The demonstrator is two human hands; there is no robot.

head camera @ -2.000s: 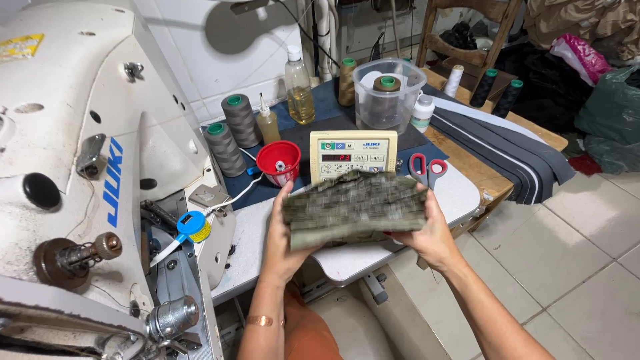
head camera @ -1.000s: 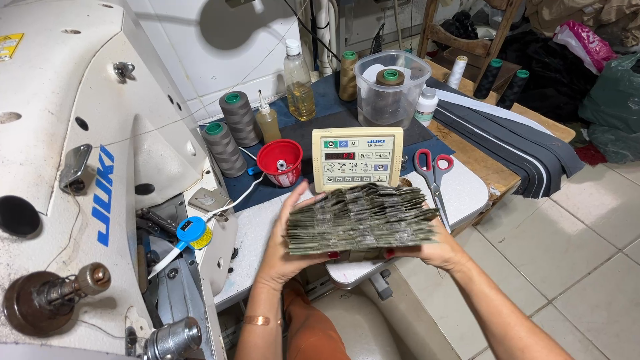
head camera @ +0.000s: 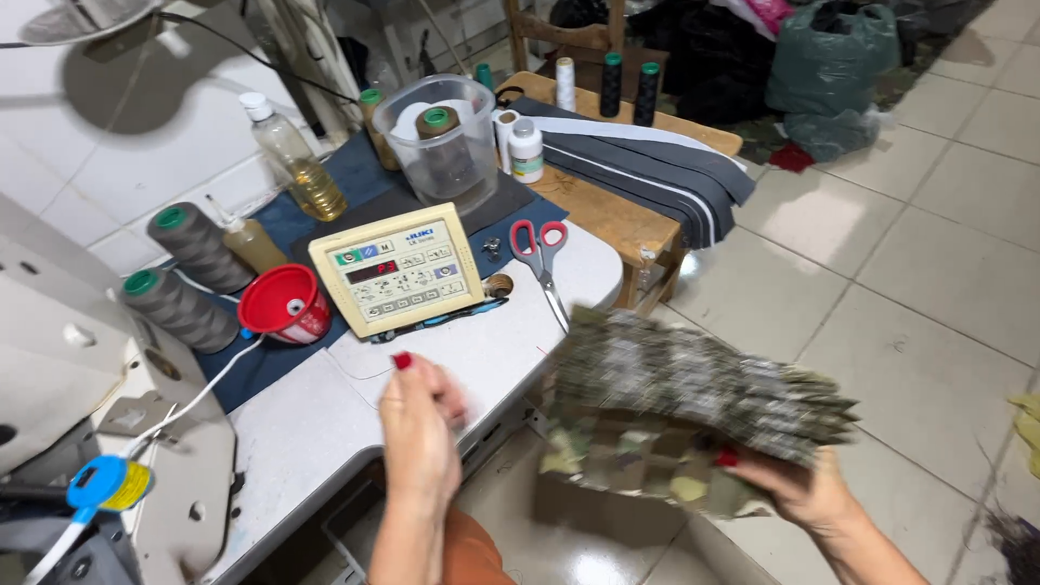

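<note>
A thick stack of camouflage fabric pieces (head camera: 691,398) hangs over the floor, right of the white table's edge. Gripping its lower right side is my right hand (head camera: 800,483), thumb on the front. My left hand (head camera: 422,422) is off the stack, above the table's front edge; its fingers look curled and blurred, with nothing visible in them. Beyond it stands a cream Juki control panel (head camera: 398,272) with a lit display. Red-handled scissors (head camera: 542,264) lie between panel and stack, their tips by the stack.
Grey thread cones (head camera: 199,248), a red cup (head camera: 284,305), an oil bottle (head camera: 296,162) and a clear plastic tub (head camera: 443,146) stand at the back. Sewing machine housing (head camera: 154,463) fills the left. Dark fabric strips (head camera: 634,162) lie on a wooden bench (head camera: 642,236). Bags (head camera: 833,73) sit beyond.
My left hand has let go of the stack, which both hands held before. The stack has moved right, away from the control panel, in my right hand. The view has turned right.
</note>
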